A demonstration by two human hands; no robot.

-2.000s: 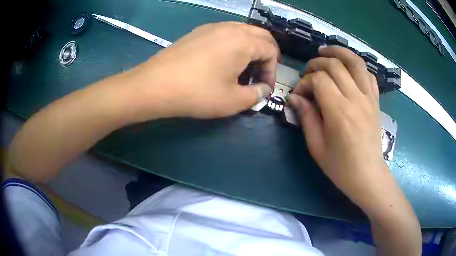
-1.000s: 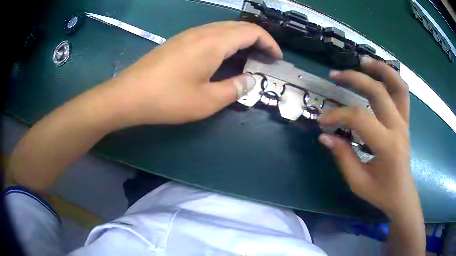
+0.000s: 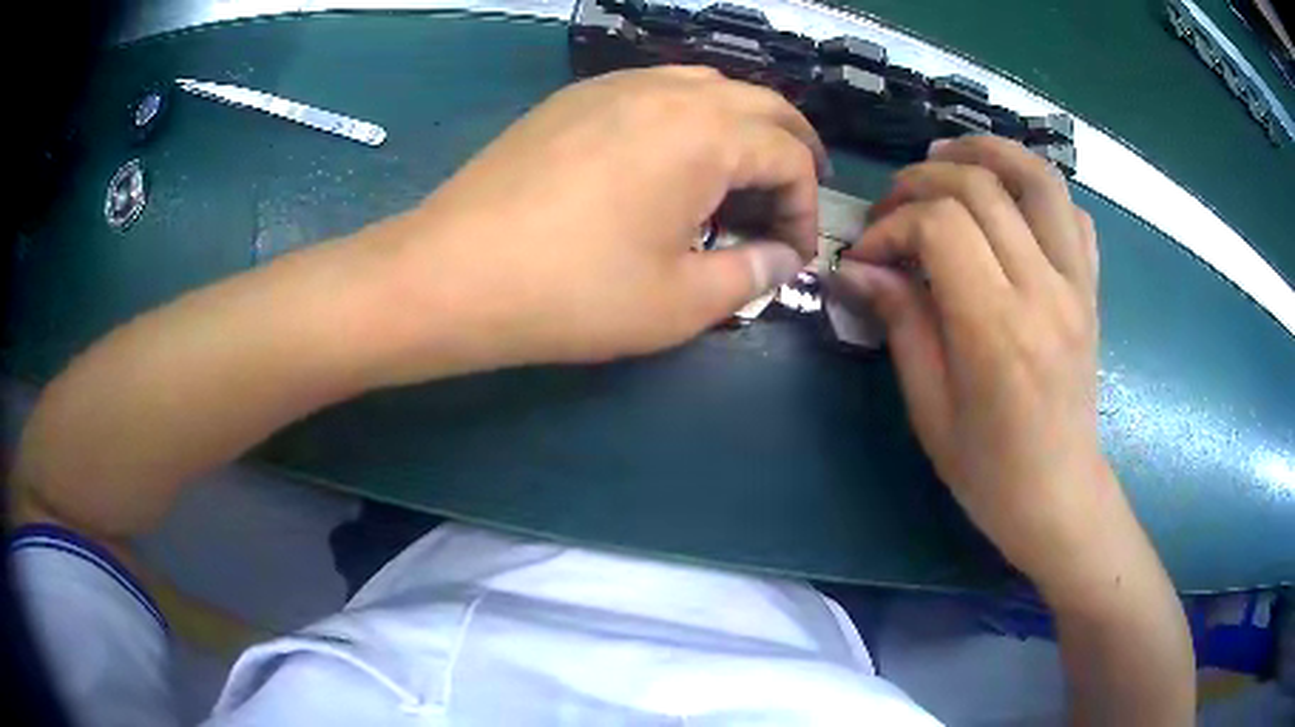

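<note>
A silver four-position fixture (image 3: 854, 321) lies on the dark green surface, mostly hidden under both hands. A small shiny round part (image 3: 802, 294) shows in it between my fingertips. My left hand (image 3: 611, 227) lies over the fixture's left part, its thumb and bent fingers closed on the fixture by the round part. My right hand (image 3: 994, 313) is just to the right, with thumb and index fingertip pinched at the fixture beside the same part. Whether the fingertips hold something small is hidden.
A dark stack of notched fixtures (image 3: 852, 88) stands just beyond my hands, along a silver-white strip (image 3: 1186, 249). Tweezers (image 3: 284, 111) lie at upper left, near a dark round item (image 3: 146, 108) and a loose silver round part (image 3: 127, 195). Another fixture (image 3: 1233, 71) lies at upper right.
My right hand has moved left and inward to meet my left hand over the fixture, covering more of it. The stack, tweezers and loose parts have shifted left in view.
</note>
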